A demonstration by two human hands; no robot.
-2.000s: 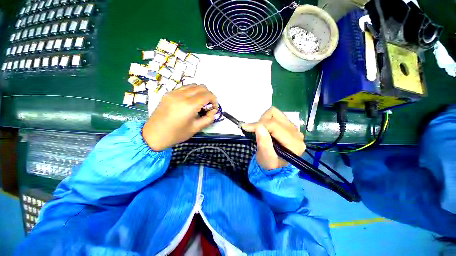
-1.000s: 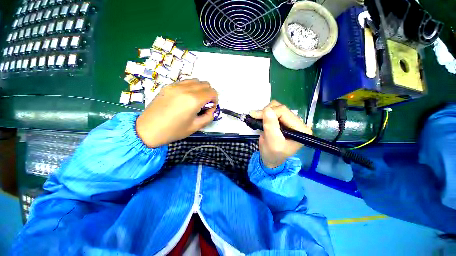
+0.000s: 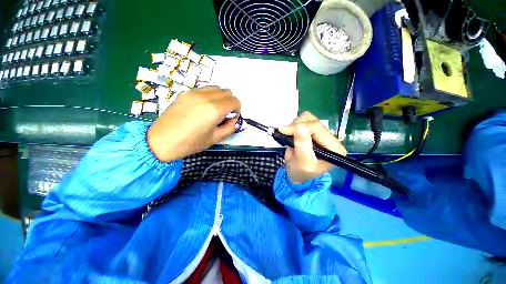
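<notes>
My left hand [image 3: 195,121] is shut on a small dark blue ring circuit board [image 3: 239,124] over the white paper sheet [image 3: 266,83]. A small silvery piece shows at its fingertips; the fingers hide most of it. My right hand [image 3: 310,145] holds the black soldering iron [image 3: 344,162] like a pen. The iron's tip points left and is at the ring board; I cannot tell if it touches. A loose pile of silver-white pouch cells [image 3: 176,67] with yellow-orange edges lies at the paper's left side.
A fume fan [image 3: 263,25] stands behind the paper, with a cream tip-cleaning pot [image 3: 359,34] to its right. Further right are the blue soldering station [image 3: 383,72] and yellow sponge [image 3: 445,67]. A cell tray [image 3: 50,41] lies far left. Another person's blue sleeve [image 3: 485,161] is at right.
Over the two seconds, the iron's handle has swung up to a flatter angle, then dipped slightly. My left hand has shifted slightly left and still holds the ring board.
</notes>
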